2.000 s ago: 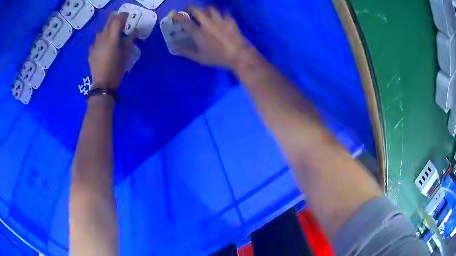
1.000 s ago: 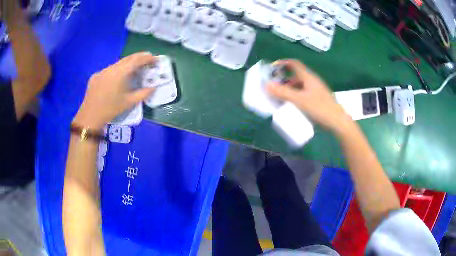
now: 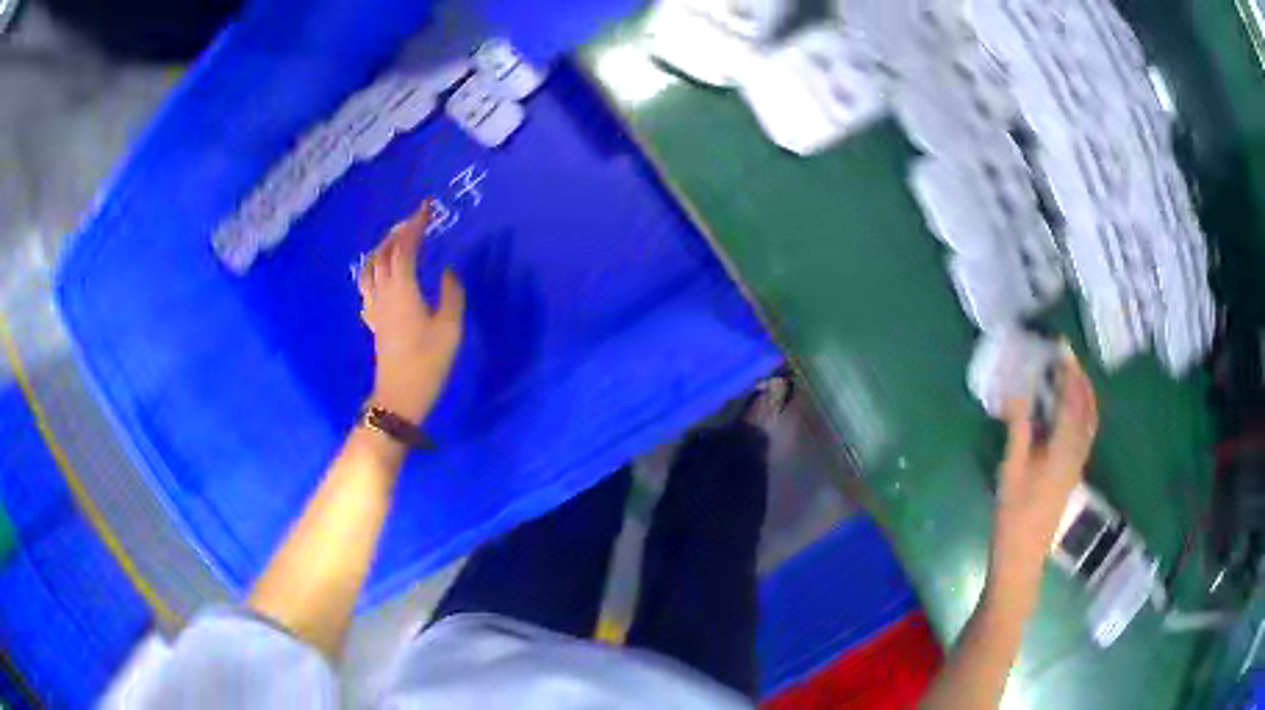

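Note:
My left hand [image 3: 411, 312] is over the blue tote [image 3: 555, 402], fingers apart, with nothing seen in it. Ahead of it, a row of white plug adapters [image 3: 333, 139] lies on the blue divider sheet [image 3: 361, 305], with a few more adapters [image 3: 493, 94] at the row's far end. My right hand [image 3: 1057, 433] is over the green bench with its fingers on a white plug adapter [image 3: 1010, 369], at the near end of a bench row; the grip is blurred. The white test socket strip [image 3: 1093, 533] lies just below my right hand, partly hidden by it.
Long rows of white adapters [image 3: 1110, 180] cover the far right of the green bench [image 3: 805, 278]. More adapters [image 3: 812, 90] lie near the bench's edge. A red bin [image 3: 867, 673] and a blue bin [image 3: 839, 590] stand below the bench. My legs are between tote and bench.
The view has turned. My left hand has left the adapter it held and moved over the tote. My right hand has moved from near the bench's middle to the end of an adapter row.

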